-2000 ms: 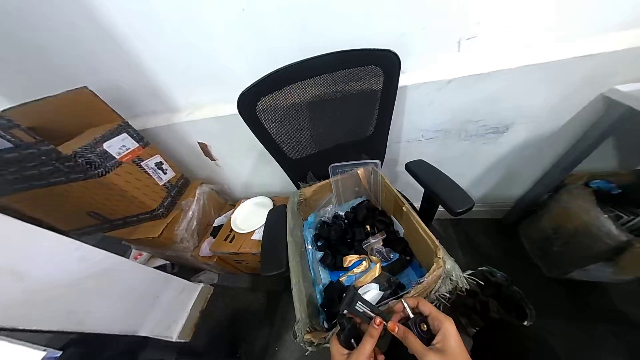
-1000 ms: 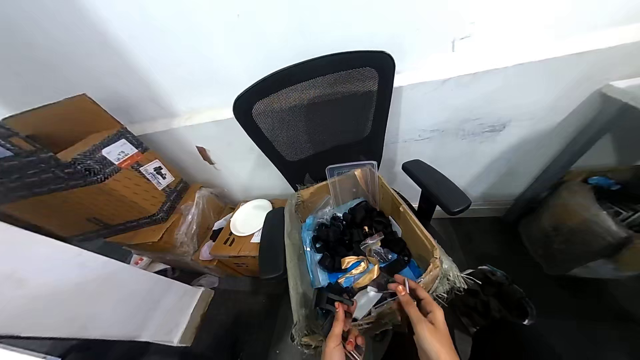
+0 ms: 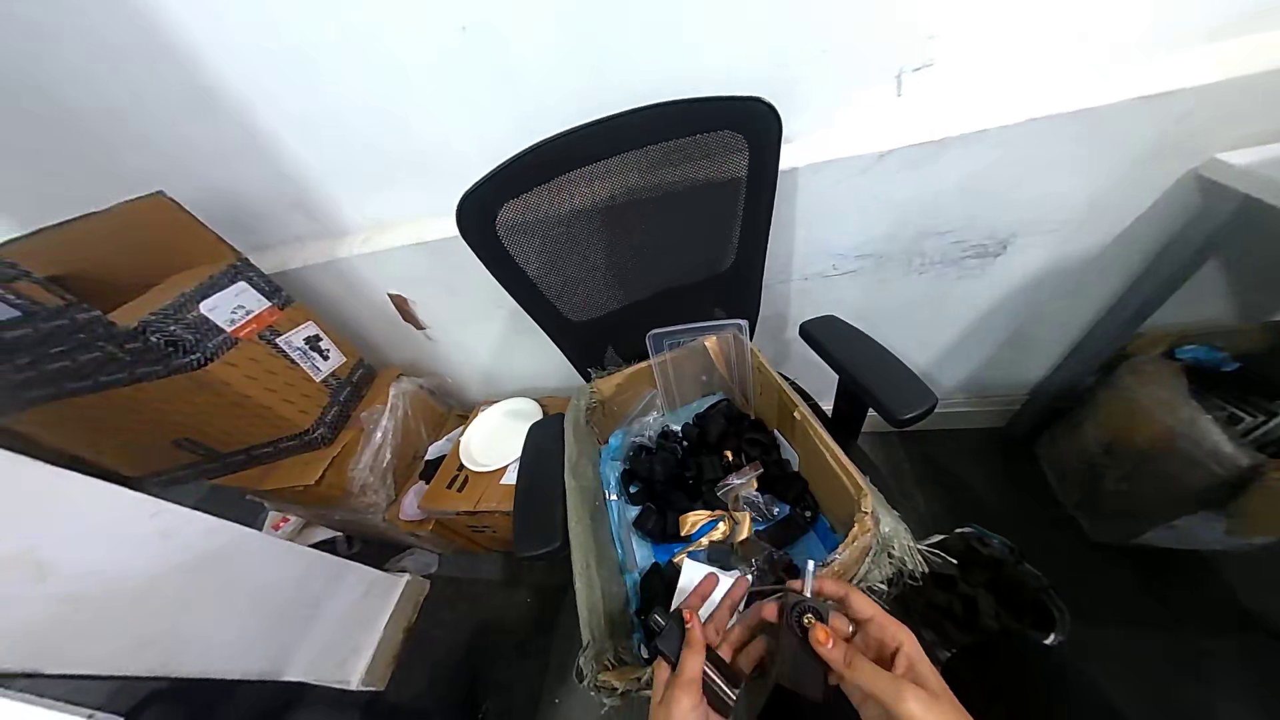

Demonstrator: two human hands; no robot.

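Note:
My left hand (image 3: 695, 650) holds a dark item with a shiny metal cylindrical part (image 3: 722, 678) near the frame's bottom edge. My right hand (image 3: 870, 650) grips a black piece with a round, ridged disc (image 3: 806, 615) and a thin clear or metal pin above it. Both hands are close together over the near end of a worn cardboard box (image 3: 582, 560). Inside the box lie bundled black items (image 3: 700, 460), a gold satin ribbon (image 3: 715, 530), blue plastic, small clear bags and a white paper (image 3: 708, 590). A clear plastic lid (image 3: 705, 370) leans at its far end.
The box rests on a black mesh office chair (image 3: 630, 220) against the wall. Cardboard boxes (image 3: 210, 380) and a white plate (image 3: 500, 434) are at left, beyond a white panel (image 3: 190, 570). A dark bag (image 3: 985, 590) lies on the floor at right, near another plastic-wrapped box (image 3: 1140, 450).
My hands have come closer together than one second ago. The black piece with the round disc, seen two seconds ago, shows again between them.

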